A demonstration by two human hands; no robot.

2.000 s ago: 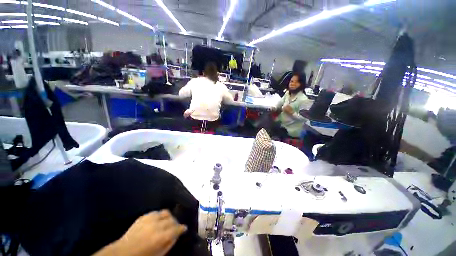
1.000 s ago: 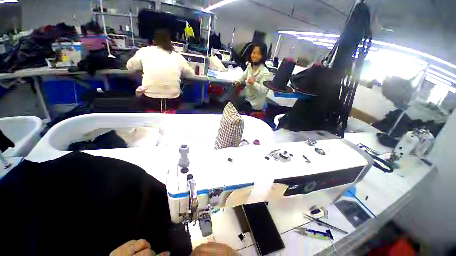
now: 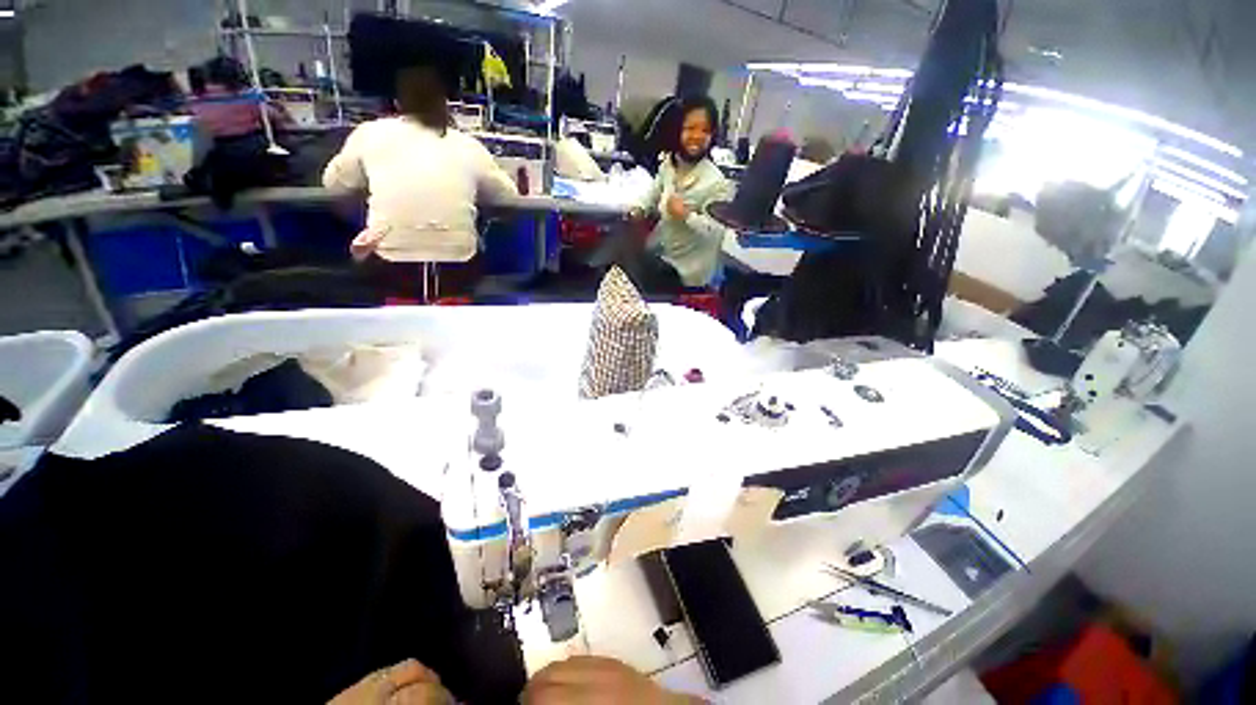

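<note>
The black garment piece lies spread over the table left of the needle area. The white sewing machine has a blue stripe and a dark control panel. My left hand is at the bottom edge on the black cloth, cut off by the frame, with a ring visible. My right hand is at the bottom edge just in front of the needle area, also cut off. The fingertips of both hands are mostly hidden, so their grip on the cloth cannot be told.
A smartphone lies under the machine arm. Snips and a thin metal tool lie right of it. A white trough holding cloth and a checked cushion are behind the machine. Two people sit beyond; black strips hang behind right.
The view has turned down and right. My left hand has moved from on top of the cloth to the bottom edge. My right hand has come into view.
</note>
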